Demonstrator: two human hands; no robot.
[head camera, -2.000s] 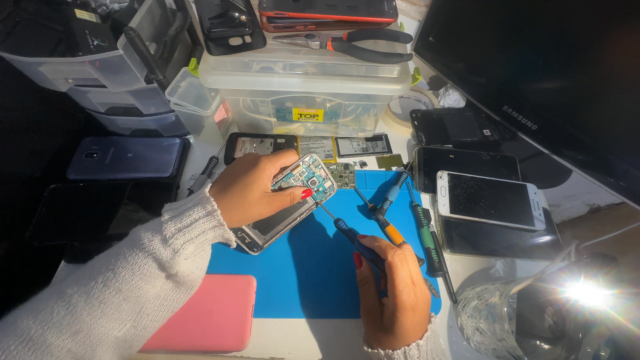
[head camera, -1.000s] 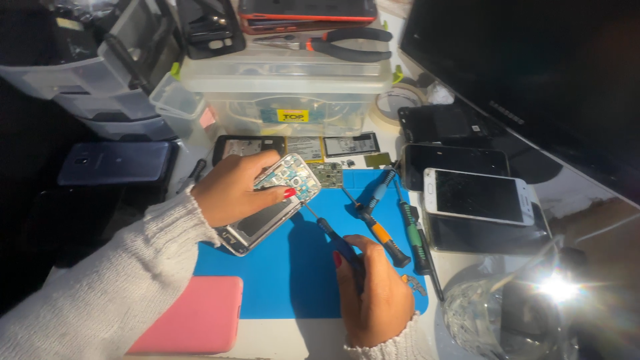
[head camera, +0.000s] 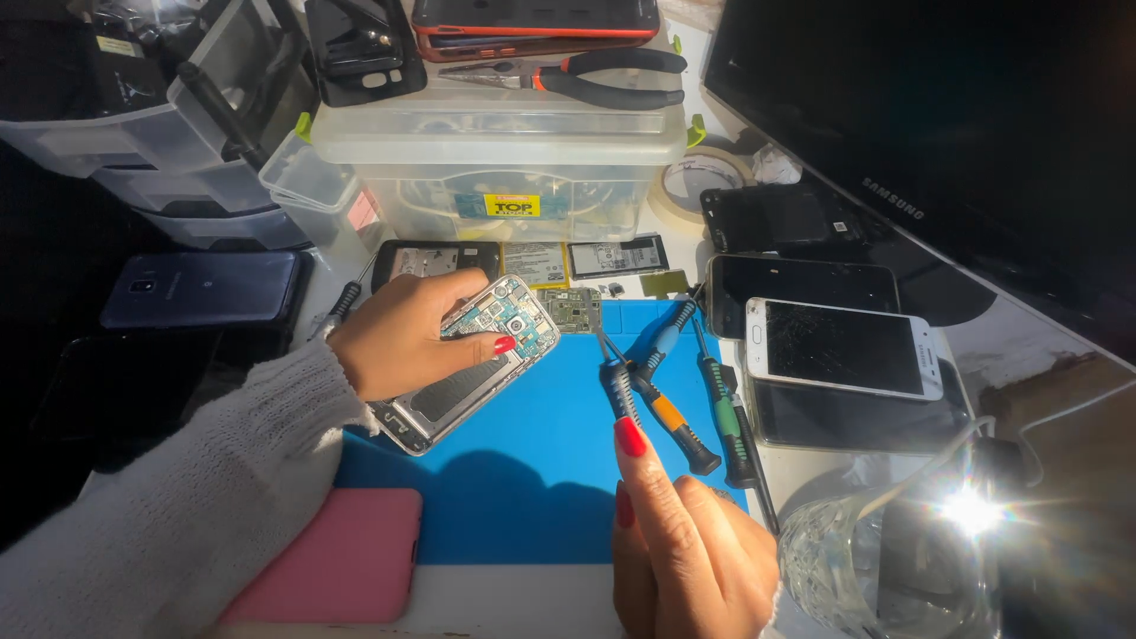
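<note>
My left hand (head camera: 426, 342) grips an opened smartphone (head camera: 519, 333) by its sides, thumb over the bared circuit board, the phone tilted above a blue work mat (head camera: 497, 524). At the lower right my right hand (head camera: 683, 541) holds a screwdriver (head camera: 619, 390) by its dark grip, index finger at the handle's end; its tip points away from me, near a loose circuit board (head camera: 572, 311) at the mat's far edge. Close by on the mat lie an orange-banded screwdriver (head camera: 670, 417), a light-blue-banded one (head camera: 664, 337) and a green-banded one (head camera: 726, 413).
Phone batteries (head camera: 617, 257) lie beyond the mat, before a clear plastic box (head camera: 568, 195) with pliers (head camera: 586, 78) on its lid. A cracked white phone (head camera: 843, 349) and a glass (head camera: 834, 568) are at right. A pink phone case (head camera: 346, 559) overlaps the mat's lower left.
My right hand has moved the screwdriver away from the opened phone, to the right. Its tip was at the phone's circuit board in the earlier frames. My left hand still holds the phone.
</note>
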